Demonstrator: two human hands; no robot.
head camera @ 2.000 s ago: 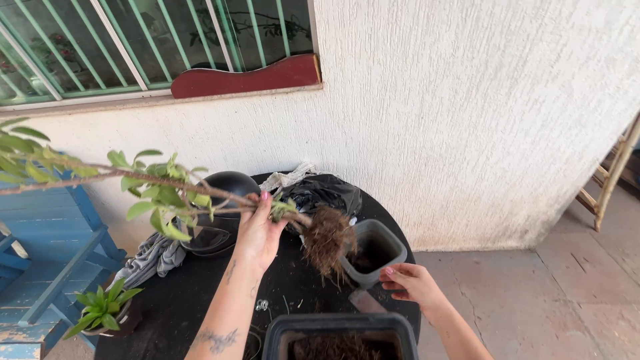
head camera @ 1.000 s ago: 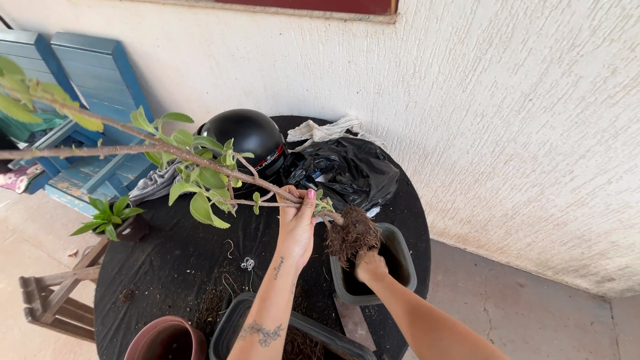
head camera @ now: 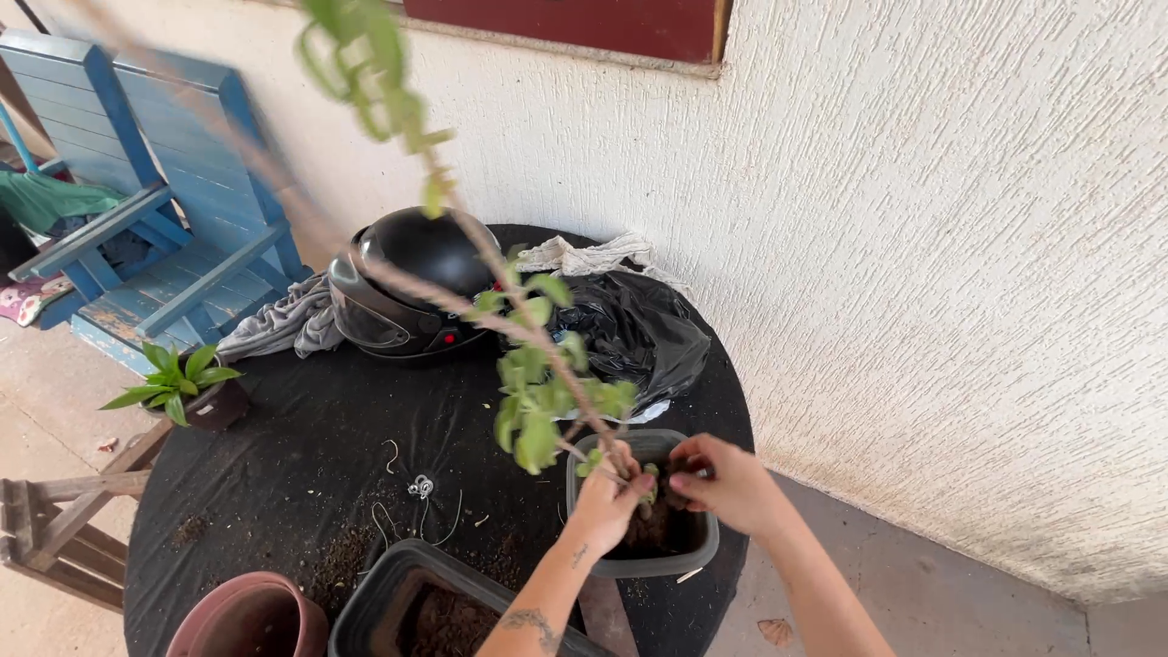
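Observation:
My left hand (head camera: 610,502) is closed around the base of a long leafy plant stem (head camera: 570,379), just over the near left side of a grey plastic pot (head camera: 648,568). The stem leans up to the left, its upper part blurred. The roots hang inside the pot, partly hidden by my hands. At the pot's right side my right hand (head camera: 725,484) has its thumb and fingertips on a dark clump of soil or roots (head camera: 684,482). Loose soil lies lower in the pot.
Nearby on the black-covered round table (head camera: 301,438) are a dark rectangular planter (head camera: 438,557) with soil, a reddish-brown pot (head camera: 246,607), a small potted plant (head camera: 182,383), a motorcycle helmet (head camera: 415,283), a black plastic bag (head camera: 630,333) and wire bits (head camera: 421,486). A textured wall (head camera: 912,228) stands behind.
The root ball, held above and beside the grey pot earlier, is now down in it. The stem has swung more upright. My right hand has come out from deep in the pot to its right side.

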